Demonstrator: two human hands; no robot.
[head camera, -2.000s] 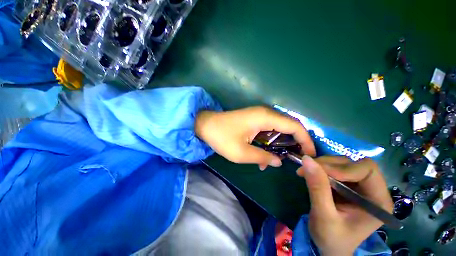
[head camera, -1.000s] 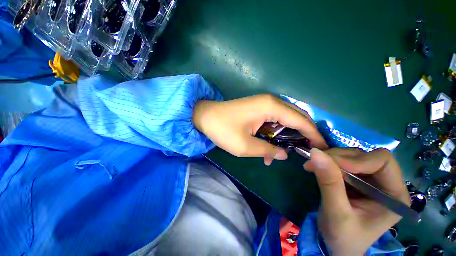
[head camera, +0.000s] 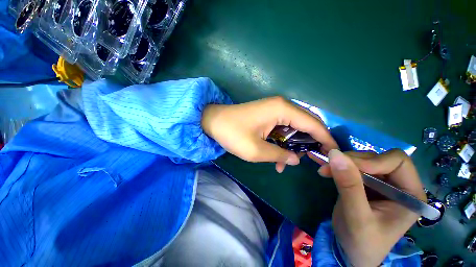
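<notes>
My left hand (head camera: 261, 128) holds a watch housing (head camera: 295, 140) between thumb and fingers above the green mat. The housing is dark and glossy, with a small gold and whitish part showing inside it; the fingers cover much of it. My right hand (head camera: 373, 201) holds silver-grey tweezers (head camera: 394, 191) like a pen, their tips at the housing's right edge. Whether the tips grip anything is too small to tell. A shiny blue adhesive sheet (head camera: 368, 136) with pale marks lies on the mat behind the hands, partly hidden by them.
A clear blister tray (head camera: 128, 55) with round dark housings stands at the upper left, a yellow item (head camera: 68, 72) below it. White battery cells (head camera: 408, 77) and small dark components (head camera: 447, 142) lie scattered on the green mat (head camera: 313, 52) at the right. A blue sleeve is at the left edge.
The view has shifted, so the tray and batteries sit differently in it. The tweezers' rear end has swung a little, and their broad side now shows brighter. The left hand still holds the housing.
</notes>
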